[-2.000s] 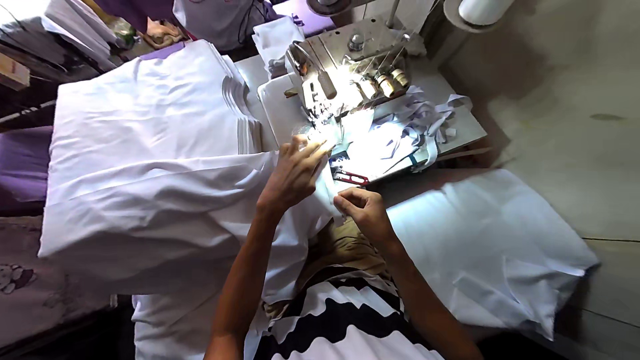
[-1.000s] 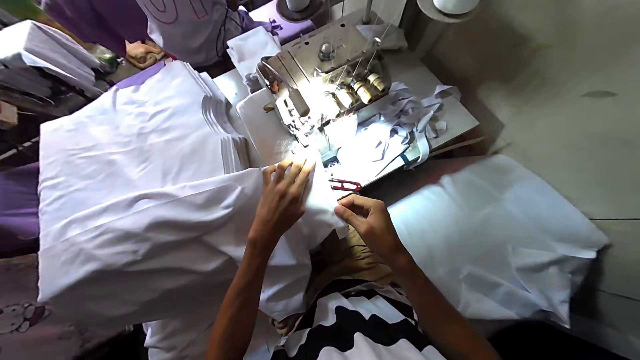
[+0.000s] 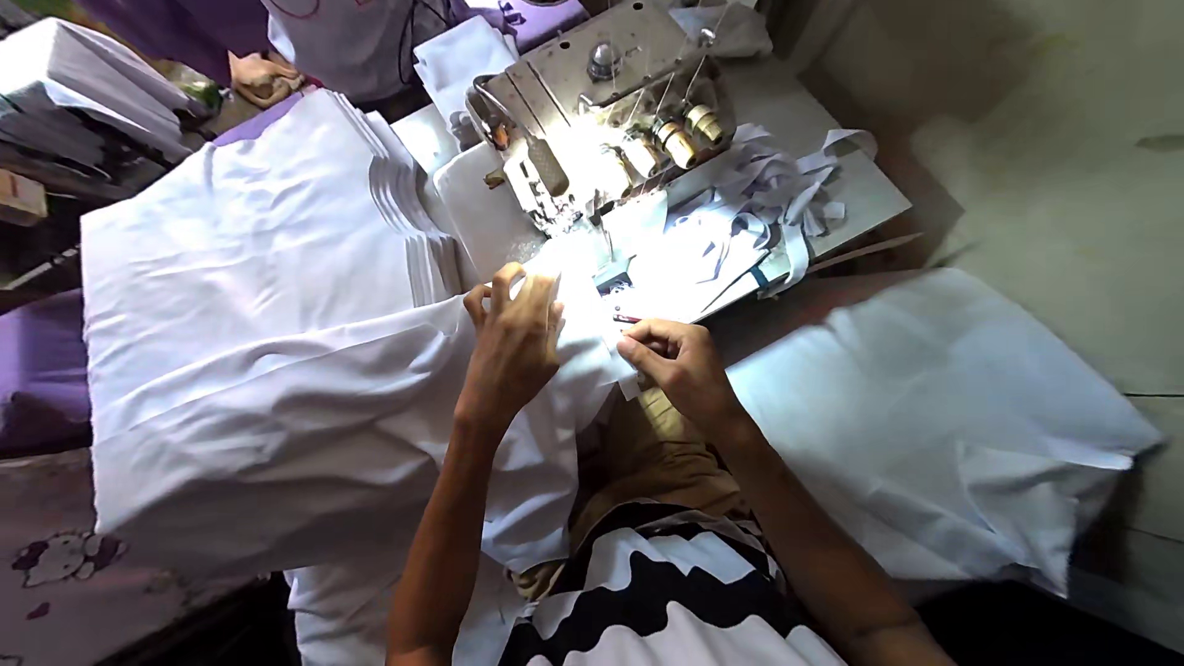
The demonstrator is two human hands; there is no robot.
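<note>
An overlock sewing machine point(image 3: 601, 102) with several thread knobs stands at the top centre, its lamp glaring on the needle area. White fabric point(image 3: 305, 407) runs from the left across my lap to just below the presser foot. My left hand point(image 3: 513, 328) presses on this fabric with fingers bent and somewhat spread. To its right, my right hand point(image 3: 675, 361) pinches the fabric's edge between thumb and fingertips. A small red tool point(image 3: 626, 319), perhaps thread snips, shows in part just above the right fingertips. The needle is lost in the glare.
Stacked white fabric pieces point(image 3: 277, 213) lie at the left. White fabric strips point(image 3: 768, 185) lie on the machine table point(image 3: 860, 199) at the right. Another large white fabric pile point(image 3: 925, 416) is at the lower right. Folded white cloth point(image 3: 467, 65) sits behind the machine.
The red tool, plainly visible before, is now mostly hidden near my right hand. The fingers of my left hand are more bent than a second ago.
</note>
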